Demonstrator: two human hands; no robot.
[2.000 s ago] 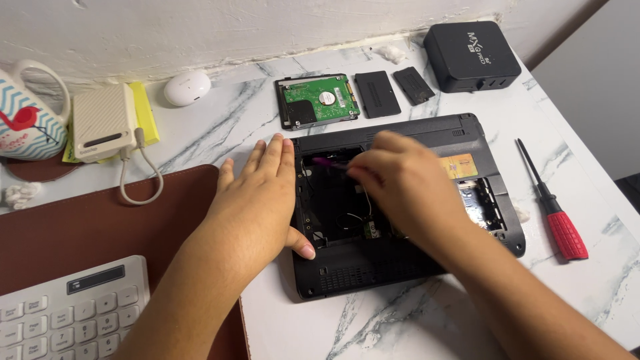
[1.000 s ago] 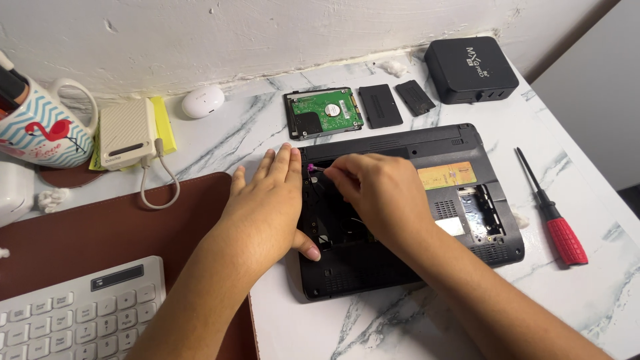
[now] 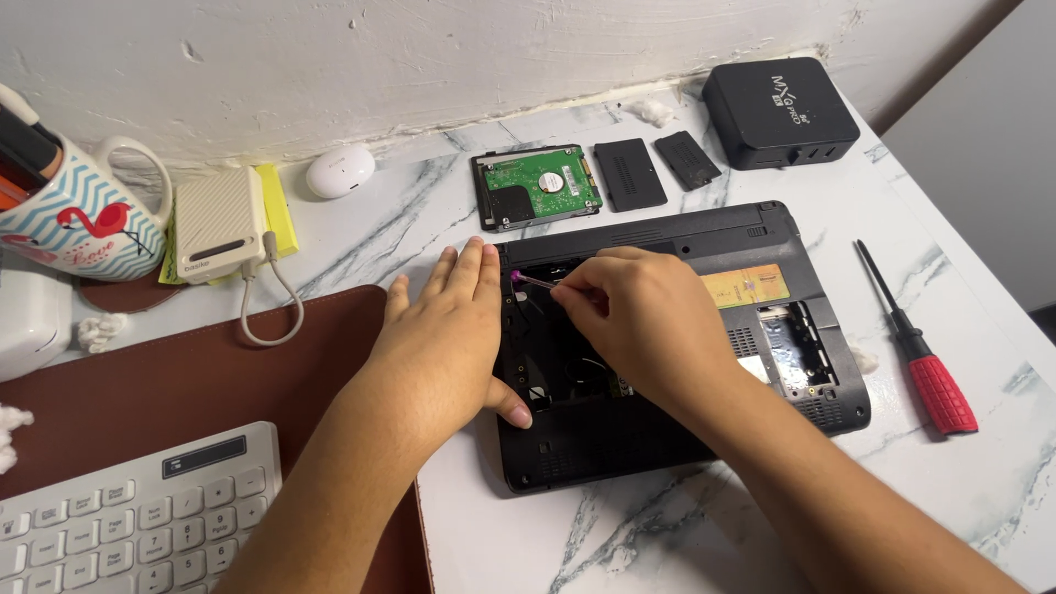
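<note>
A black laptop (image 3: 610, 445) lies bottom side up with its bays uncovered. My left hand (image 3: 437, 346) rests flat along its left edge, fingers spread, thumb on the casing. Between the thumb and fingers of my right hand (image 3: 652, 322) is a thin stick (image 3: 535, 280) with a purple tip, which points into the upper left corner of the large open bay. Behind the laptop lie a hard drive (image 3: 540, 188) with its green circuit board up and two black cover plates (image 3: 630, 175) (image 3: 687, 159). To the right is a screwdriver (image 3: 939, 379) with a red handle.
A black TV box (image 3: 780, 115) stands at the back right. On the left are a white keyboard (image 3: 148, 520) on a brown desk mat (image 3: 330, 330), a patterned mug (image 3: 91, 214) holding pens, a cream device with a cable (image 3: 219, 227) and a white earbud case (image 3: 340, 171). Cotton tufts (image 3: 652, 112) lie about.
My right hand has moved left over the bay since the oldest frame, and the purple tip now sits at the bay's upper left corner. My left hand stays on the laptop's edge.
</note>
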